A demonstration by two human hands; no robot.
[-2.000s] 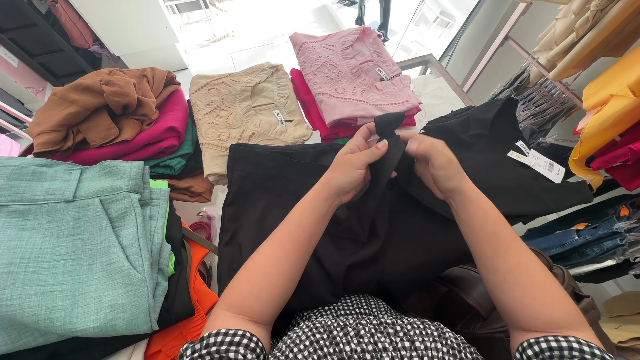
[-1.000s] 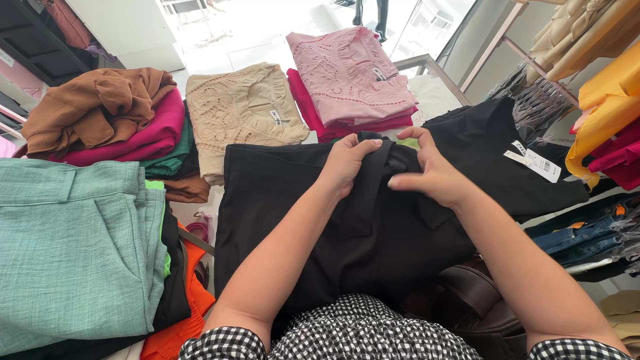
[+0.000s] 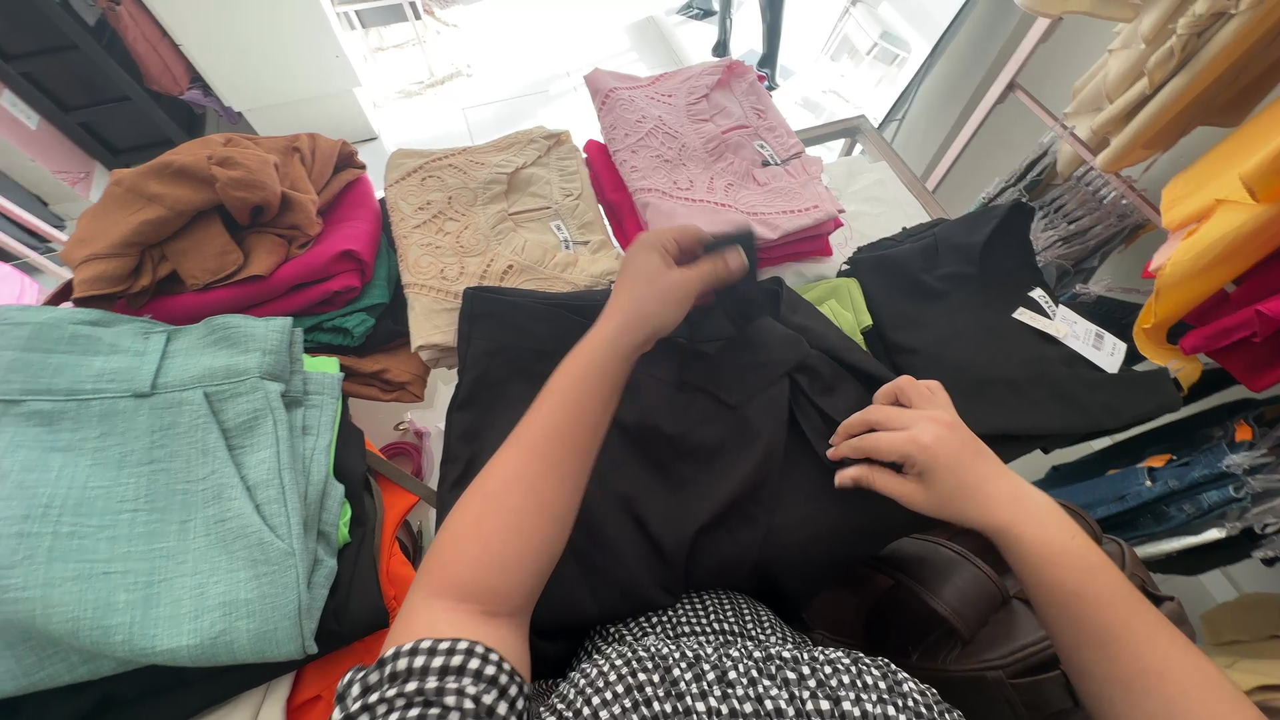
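A black fabric garment (image 3: 660,450) lies spread in front of me, partly over my lap. My left hand (image 3: 675,275) pinches a raised strip or corner of it between thumb and fingers near its far edge. Lower and to the right, my right hand (image 3: 905,450) grips a fold at the garment's right side with curled fingers. Just beyond the cloth are a folded beige openwork top (image 3: 490,210) and a pink openwork top (image 3: 700,150) on magenta cloth. To the right lies a black top (image 3: 980,340) with white tags (image 3: 1080,330).
Folded teal trousers (image 3: 150,480) top a pile at the left. Behind them, a brown garment (image 3: 210,210) rests on magenta and green cloth. A dark brown leather bag (image 3: 960,620) is at my lower right. Yellow clothing (image 3: 1215,220) hangs at the right, above jeans (image 3: 1170,490).
My hands, close together at the far edge before, are now apart. The right one has moved down along the garment's right side. Light green cloth shows more fully beyond the black garment.
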